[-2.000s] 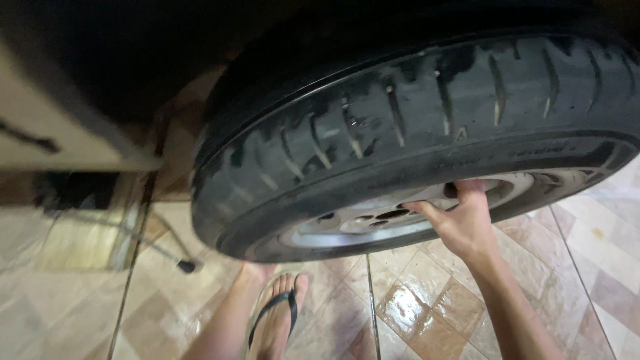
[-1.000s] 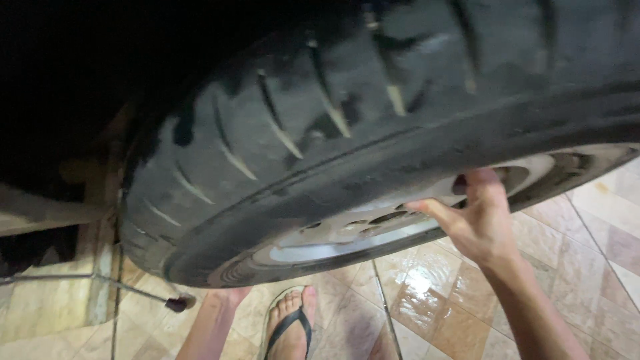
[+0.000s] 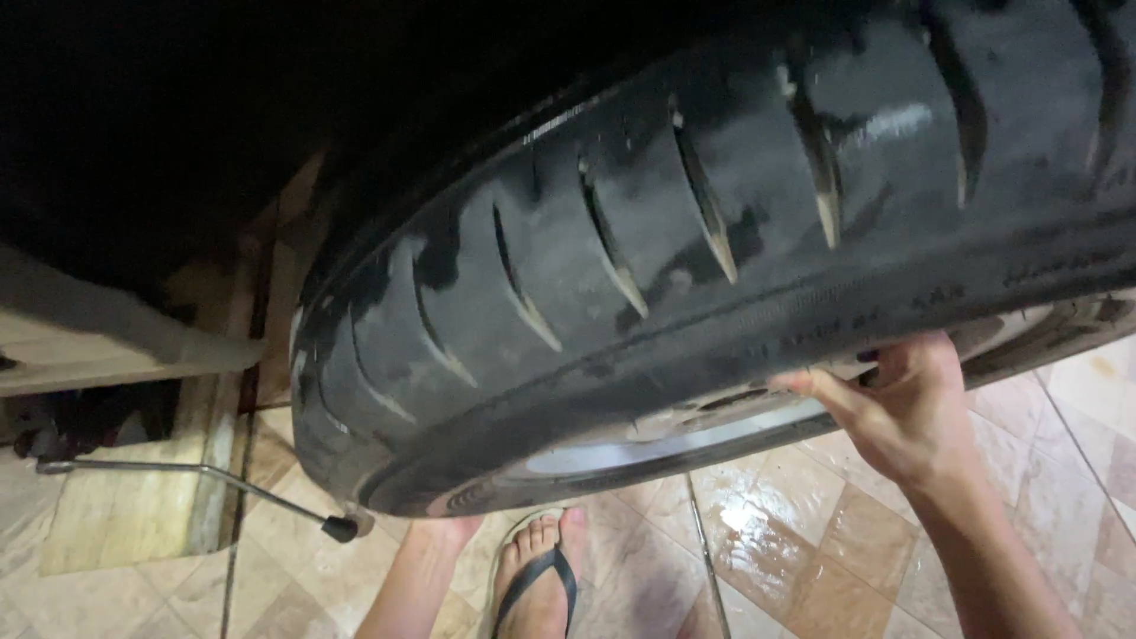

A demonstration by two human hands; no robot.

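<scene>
A car wheel with a worn black tire (image 3: 568, 293) fills the upper right, its tread facing up and its steel rim (image 3: 674, 444) facing down toward me. My right hand (image 3: 905, 408) is on the center of the rim; its thumb lies along the disc and its fingers reach into the openings, partly hidden. Under the tire's lower edge is my left hand (image 3: 448, 530), with only its heel and wrist showing; the fingers are hidden beneath the rubber.
A bent metal crank handle (image 3: 266, 497) with a black tip runs from a dark mechanism at left, over a wooden board (image 3: 133, 515). Pale car bodywork (image 3: 98, 328) juts in above. My foot in a flip-flop (image 3: 537, 577) stands on the tiled floor (image 3: 799, 532).
The view has moved nearer to the tire, which now fills more of the picture. Both hands keep about the same hold on the wheel.
</scene>
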